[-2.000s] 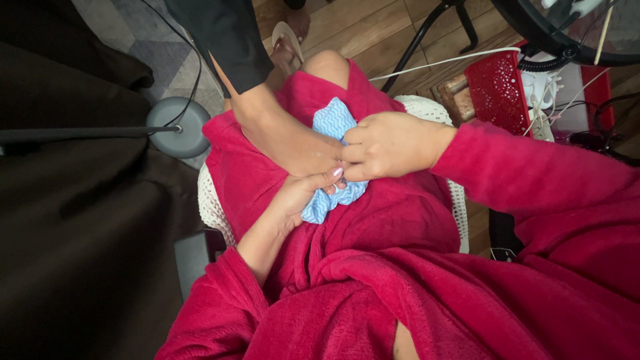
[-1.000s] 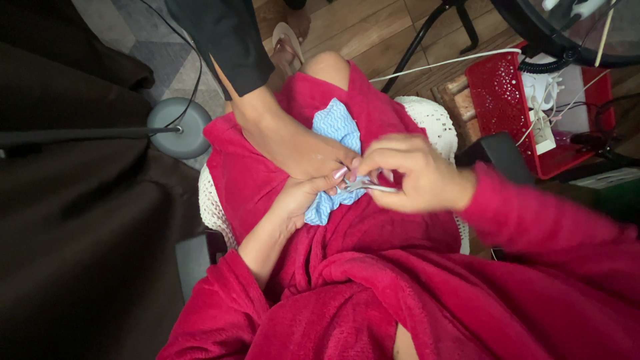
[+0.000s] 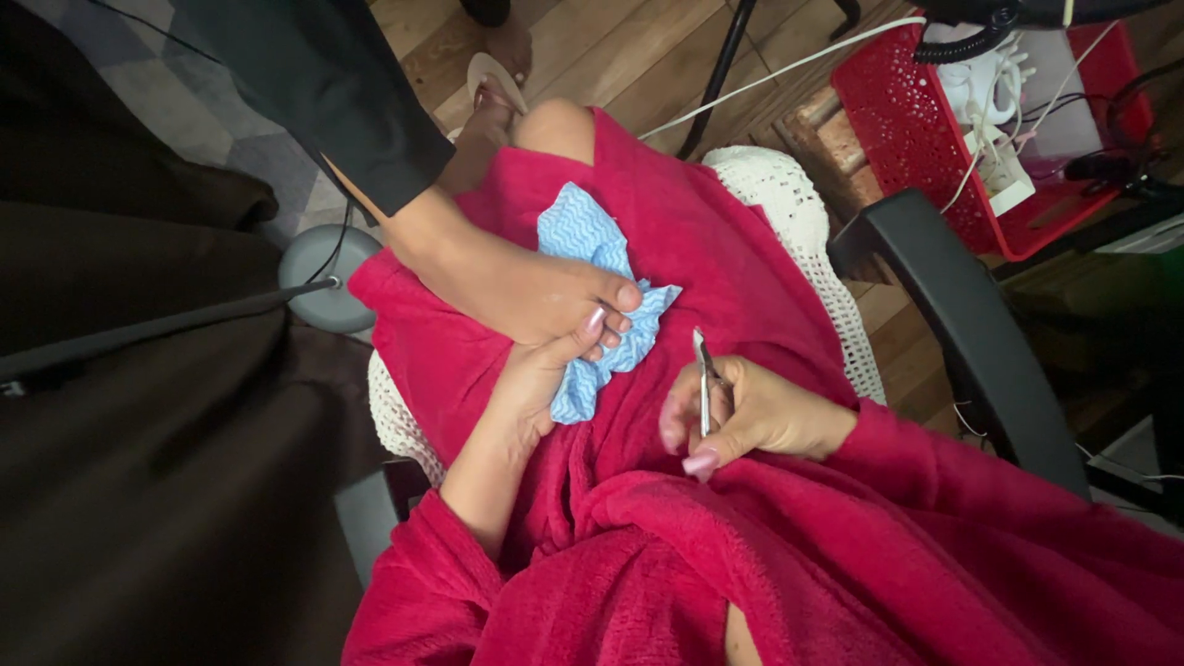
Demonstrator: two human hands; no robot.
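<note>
Another person's bare foot (image 3: 518,291) rests over my lap, toes pointing right. My left hand (image 3: 546,379) grips its toes from below, with my thumb across the smaller toes. A blue-and-white wavy-patterned cloth (image 3: 587,240) lies under the foot and on my red robe (image 3: 712,250), partly hidden by the foot and my hand. To the right, apart from the foot, my right hand (image 3: 731,407) holds metal cuticle nippers (image 3: 705,384), their tip pointing up and away from me. The fingers hide part of their handles.
At the upper right stands a red plastic basket (image 3: 902,139) with cables and a white device. A black chair armrest (image 3: 962,324) is right of my lap. A round grey base (image 3: 328,277) with a pole and dark drapery (image 3: 139,444) are at left. A white cable (image 3: 786,69) crosses above the floor.
My right hand has moved away from the toes towards the right and back towards me, with the nippers in it. My left hand keeps its hold on the foot.
</note>
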